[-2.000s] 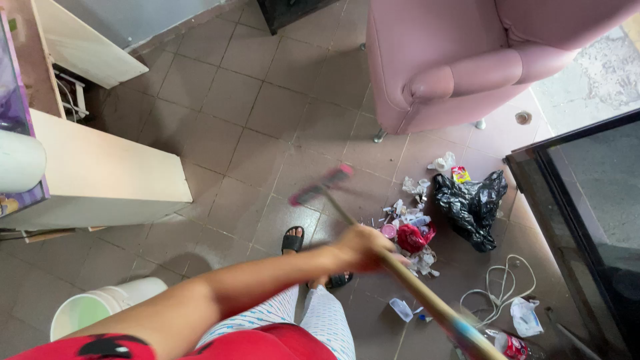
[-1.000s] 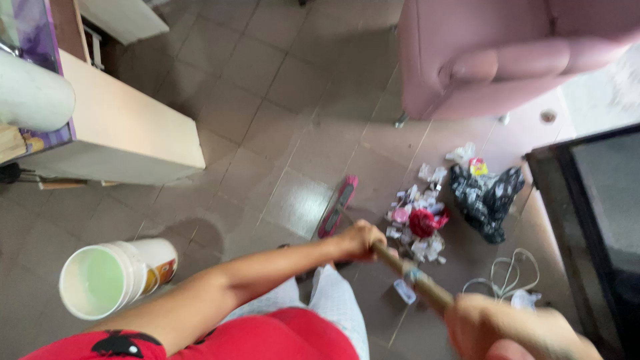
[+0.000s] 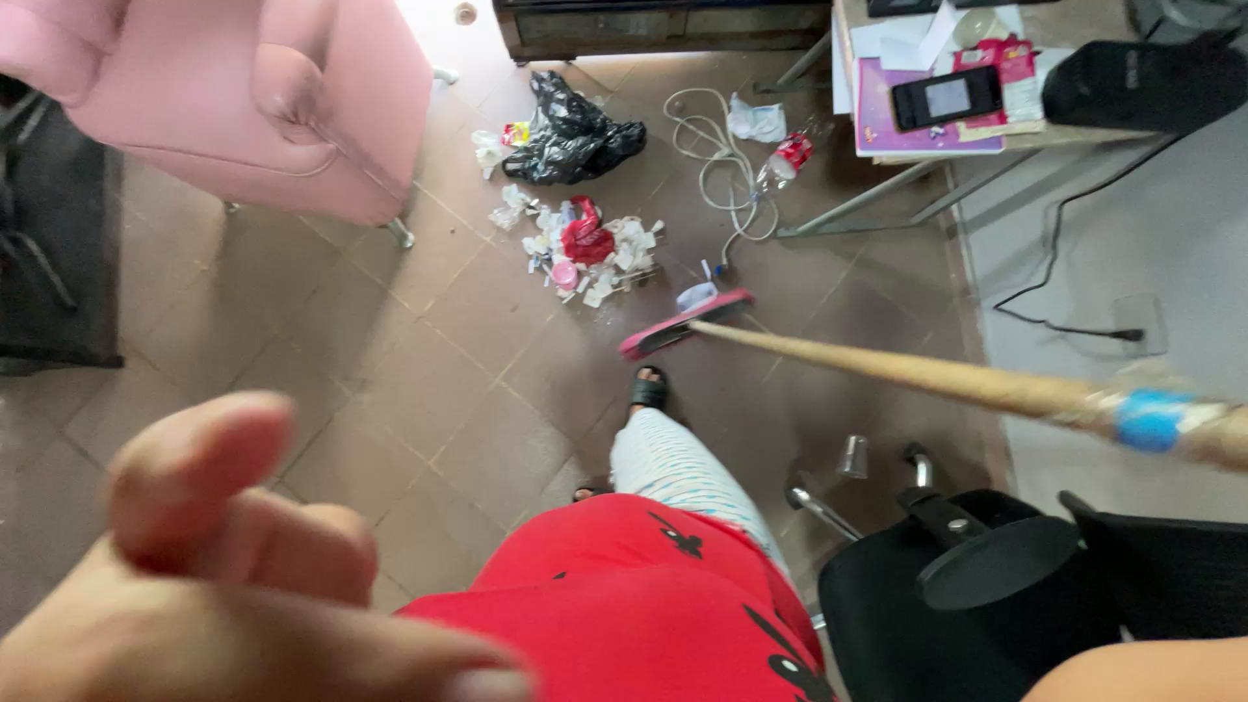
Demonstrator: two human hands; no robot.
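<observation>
My left hand, large and blurred at the lower left, is off the broom handle, its fingers partly bent, with nothing seen in it. A wooden broom handle with blue tape runs out past the right edge; my right hand is out of view, and only part of my right arm shows at the lower right. The pink broom head rests on the tiles by my sandal, touching or very near a small clear plastic container. Above lies a pile of paper scraps with a red wrapper.
A black plastic bag lies above the pile, near a pink armchair. A coiled white cable and a plastic bottle lie near a table. A clear cup is beside a black office chair.
My left hand has let go of the broom handle. The broom head has moved to beside the small plastic container below the pile. The view has turned strongly to the right.
</observation>
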